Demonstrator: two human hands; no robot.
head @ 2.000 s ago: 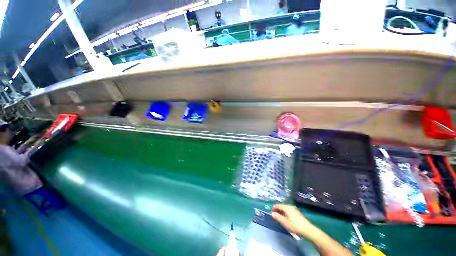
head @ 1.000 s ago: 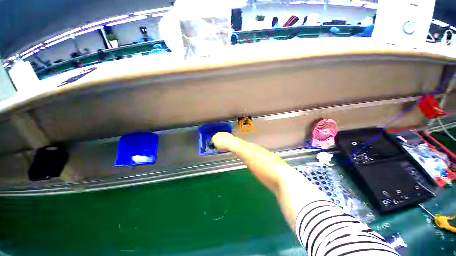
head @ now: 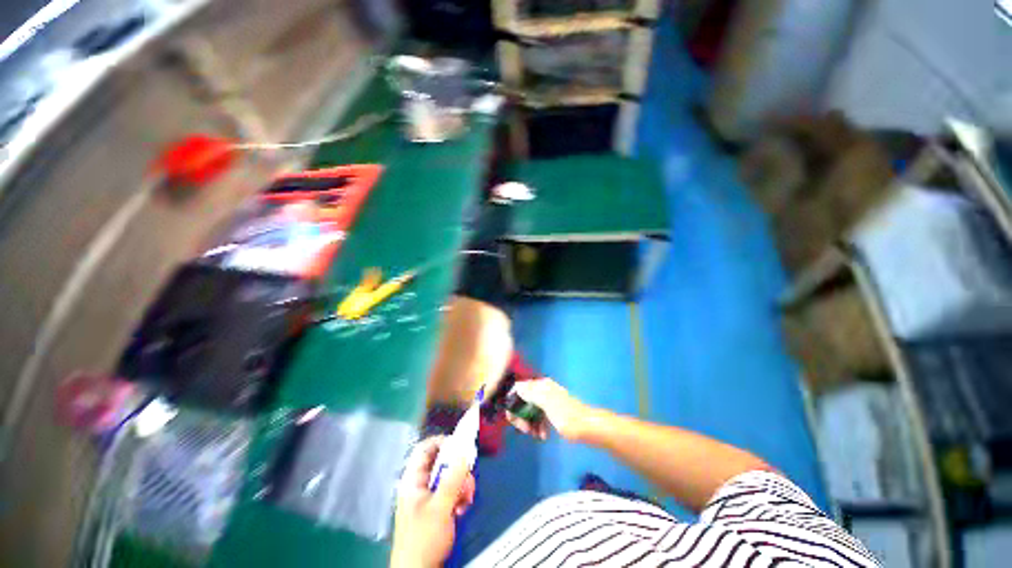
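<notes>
My left hand [head: 427,505] is at the lower middle and holds a white bottle [head: 457,446] with a narrow dark-blue tip pointing up. My right hand [head: 549,407] is just right of the bottle tip, over the floor side of the bench edge. Its fingers are closed on a small dark part [head: 524,409], blurred. A flat panel under clear shiny film [head: 350,468] lies on the green bench, left of my left hand and not touched by it.
The bench holds a yellow air gun [head: 372,295], black tray [head: 205,338], orange-red tray [head: 357,205] and dotted clear bag [head: 183,472]. A pink fan [head: 94,402] and red bin [head: 198,162] are left. Beyond is a green-topped stand [head: 594,198]; shelving with boxes [head: 927,261] stands right.
The view has swung right and down. My right hand has left the blue bin on the shelf and is now near my body with a dark part. My left hand and the bottle have come into view.
</notes>
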